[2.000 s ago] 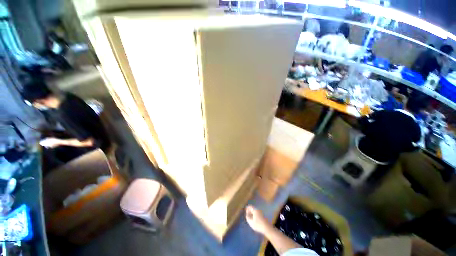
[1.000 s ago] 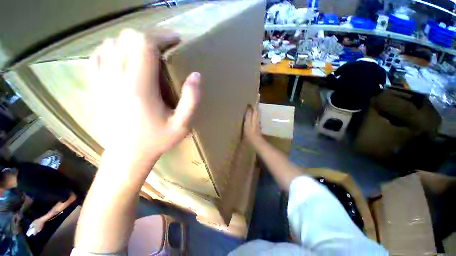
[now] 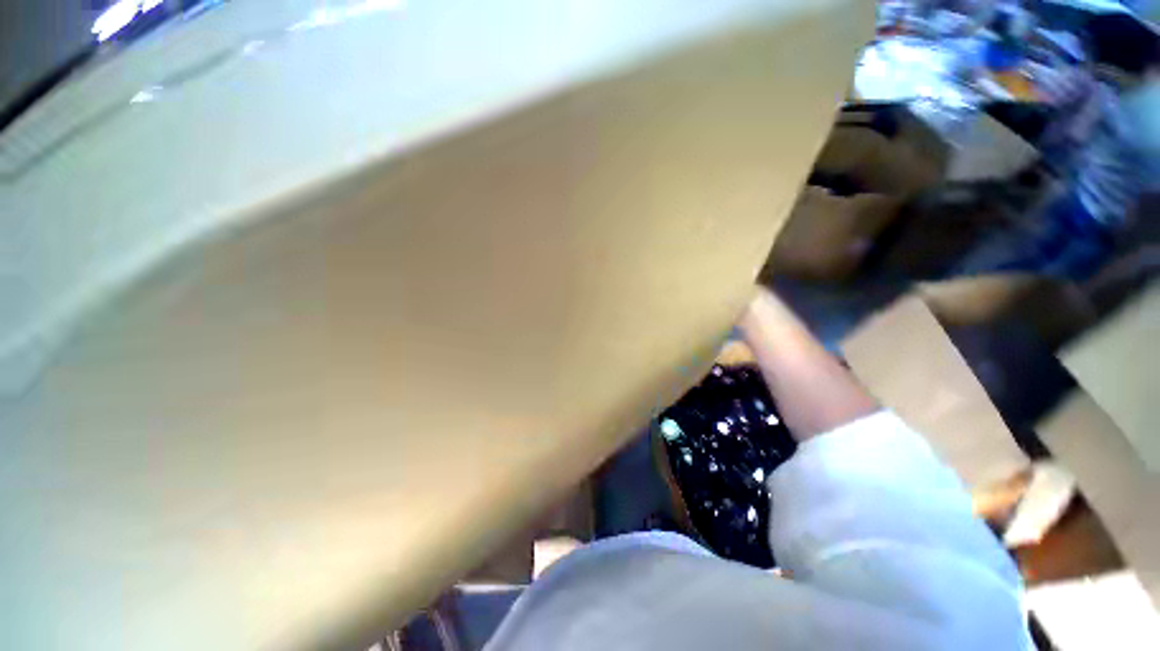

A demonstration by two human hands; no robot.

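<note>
A large cardboard carton (image 3: 420, 318) fills the left and middle of the view, very close and blurred. My right forearm reaches up to the carton's right edge, and only the wrist area of my right hand (image 3: 759, 318) shows there; the fingers are hidden behind the carton. My left hand is not in view. An open carton full of glossy black housings (image 3: 725, 471) stands below, to the left of my right forearm.
Open brown cartons (image 3: 935, 369) stand at the right. Another carton (image 3: 846, 210) stands further back, with a blurred bench of clear and white items (image 3: 910, 76) behind it. Grey floor (image 3: 623, 490) shows between the large carton and the housings.
The large carton has come much closer, tilted, and now covers most of the view. My left hand has gone out of sight. The view has swung, and my right arm is further right.
</note>
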